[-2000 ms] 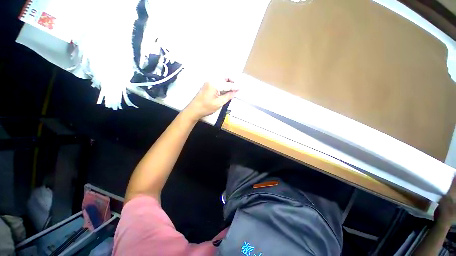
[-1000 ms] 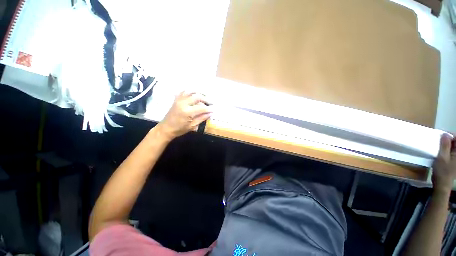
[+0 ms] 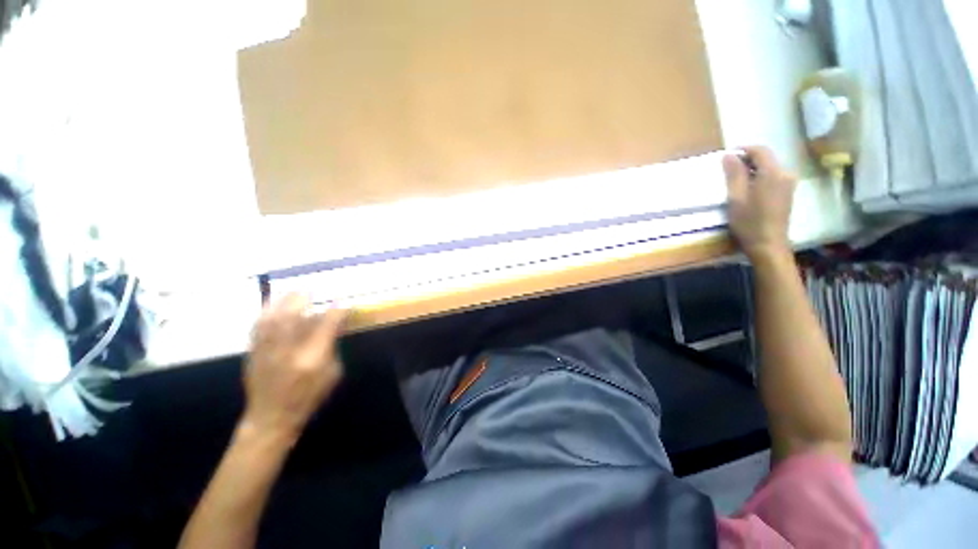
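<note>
A brown panel (image 3: 483, 97) lies flat on the table, with a stepped notch at its far left corner. A wide white band (image 3: 493, 197) runs along its near side. A narrower white strip (image 3: 483, 260) lies nearer me, above the yellow-brown board edge (image 3: 536, 283). My right hand (image 3: 759, 201) grips the white layers at their right end, fingers curled over them. My left hand (image 3: 292, 359) is at the left end of the near edge, fingertips on or beside the white strip; its grip is blurred by glare.
A glue bottle (image 3: 829, 120) with a yellow nozzle lies right of the panel. A white-grey layered pile (image 3: 912, 102) is beyond it. Many panels (image 3: 890, 359) hang below the table at right. A tangled bundle of white and black strips (image 3: 91, 311) hangs over the edge at left.
The view has swung right, bringing in the glue bottle and piles. My left hand has shifted below the strip's left end. My right hand remains at the right end.
</note>
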